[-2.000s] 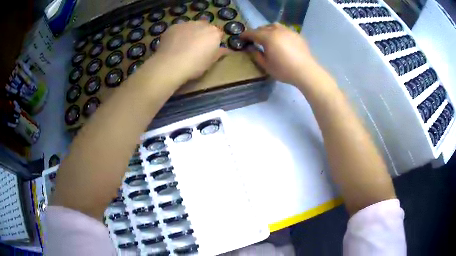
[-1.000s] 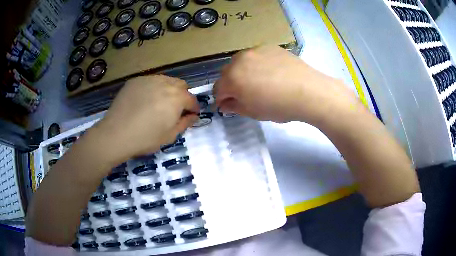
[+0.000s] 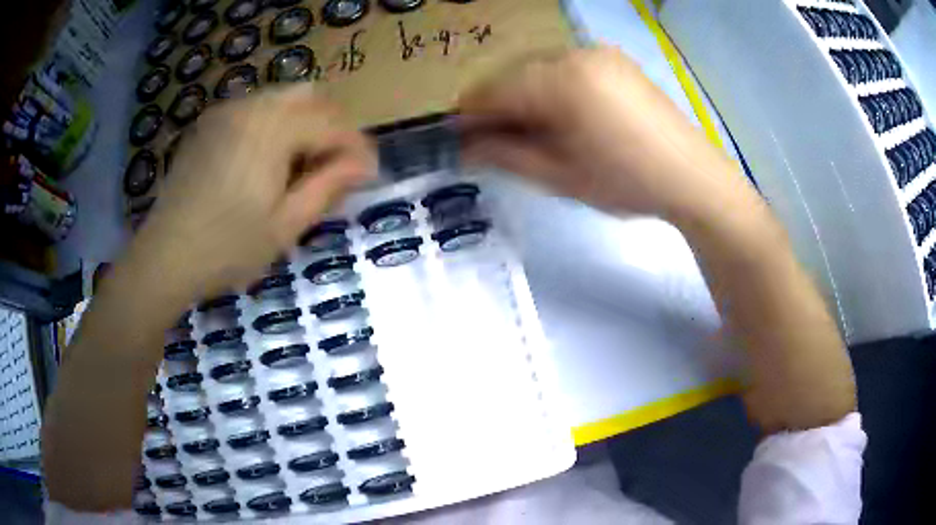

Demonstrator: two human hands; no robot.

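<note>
The white slotted tray [image 3: 467,359] lies nearest me. Black-rimmed round parts [image 3: 354,379] stand on edge in its left columns. The two columns to their right each hold two parts at the far end, with bare white tray below. My left hand [image 3: 267,169] is blurred over the tray's far left side and the cardboard's front edge. My right hand [image 3: 575,128] is blurred over the cardboard's front right corner. Fingers of both are bent, and I cannot tell if either holds a part. The cardboard sheet [image 3: 441,77] carries face-up round parts [image 3: 293,62] at its left and back.
A tall white stack of filled trays [image 3: 790,174] stands at the right. Pens and markers [image 3: 46,123] are at the left. A white gridded panel [image 3: 15,379] shows at the far left edge. Yellow tape [image 3: 657,410] marks the table's front edge.
Both hands have moved up and away from the tray's far slots. Parts they covered at the far end now show. Two fewer parts lie in the cardboard's front row, and more handwriting shows.
</note>
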